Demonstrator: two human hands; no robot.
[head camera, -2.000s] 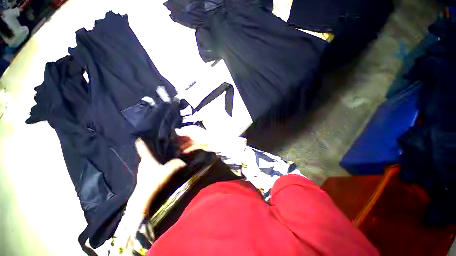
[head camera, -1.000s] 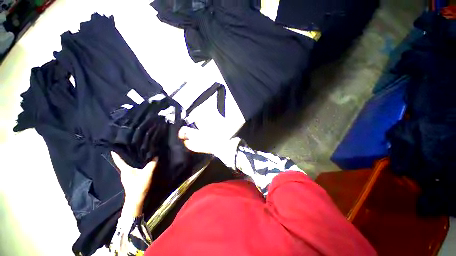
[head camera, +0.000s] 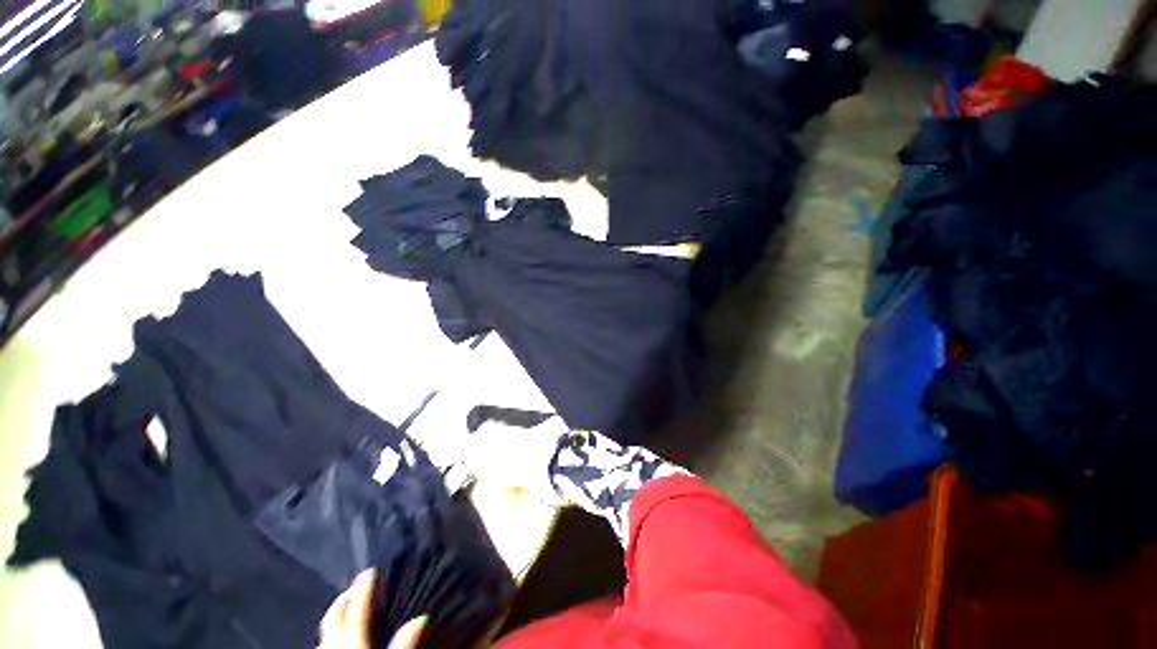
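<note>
Dark trouser panels point(head camera: 228, 418) lie layered on the whitish table point(head camera: 317, 241) at the left, their stepped ends at the far side. Their near end is bunched, with small white labels point(head camera: 387, 464) on it. My left hand point(head camera: 368, 614) holds the bunched cloth at the bottom edge, partly cut off by the frame. My right hand point(head camera: 514, 459) is washed out by glare, beyond the bunch, at a narrow dark strip point(head camera: 508, 416); its fingers are unclear. A gathered dark bundle point(head camera: 571, 304) fans out to the right of the panels.
A large dark cloth pile point(head camera: 609, 102) covers the table's far end. A concrete aisle point(head camera: 793, 317) runs along the right. Beyond it are a blue crate point(head camera: 888, 412), an orange-red crate point(head camera: 875, 577), heaped dark cloth point(head camera: 1053, 279) and a red bag point(head camera: 1002, 86). Cluttered workstations show at upper left.
The view has tilted up, showing more of the far table. My right hand has left the bunched cloth and moved to the dark strip, which shows less of its length. My left hand stays on the cloth.
</note>
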